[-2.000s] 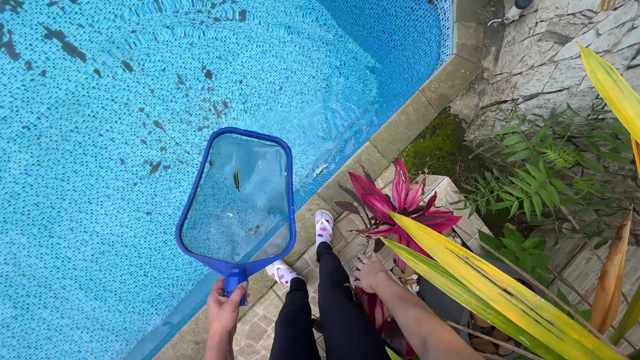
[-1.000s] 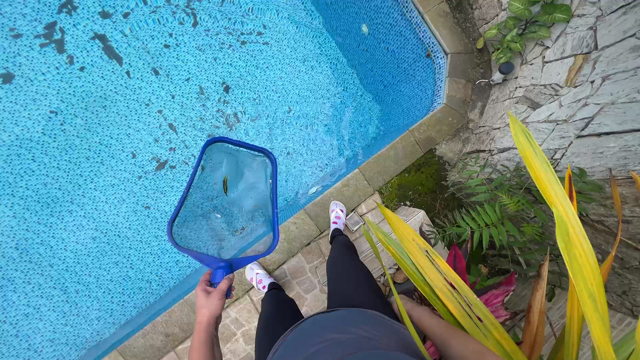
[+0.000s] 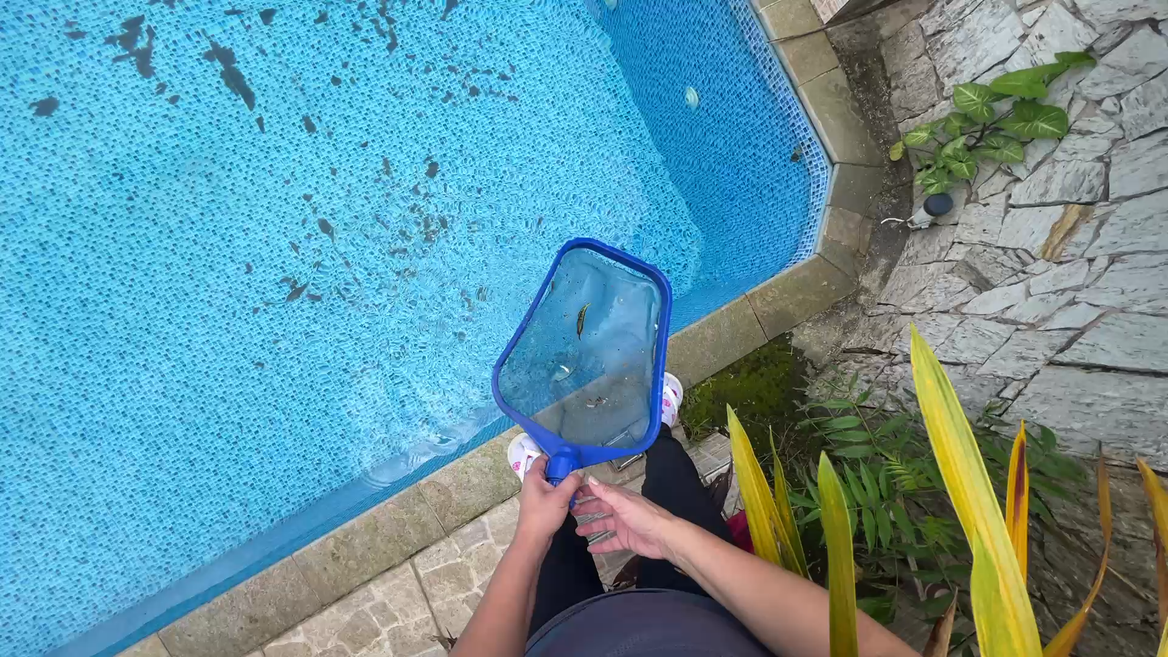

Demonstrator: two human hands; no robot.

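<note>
A blue-framed pool skimmer net (image 3: 602, 342) is held over the pool's edge, its mesh side facing up. Inside the mesh lie a curled yellow-green leaf (image 3: 582, 320) and small bits of debris. My left hand (image 3: 546, 497) grips the short blue handle socket at the bottom of the frame. Close beside it, my right hand (image 3: 625, 518) has its fingers spread near the socket; whether a fingertip touches it I cannot tell.
The swimming pool (image 3: 365, 274) has dark patches on its bottom. Stone coping (image 3: 365, 540) borders it, and my feet stand at this edge. Yellow-green long-leaved plants (image 3: 972, 511) rise on the right, before a sloping stone wall (image 3: 1095, 356) with a small black lamp (image 3: 937, 204).
The skimmer net and my left hand have moved right, from over the water to the pool's edge. My right hand has come from among the plants to beside the handle socket.
</note>
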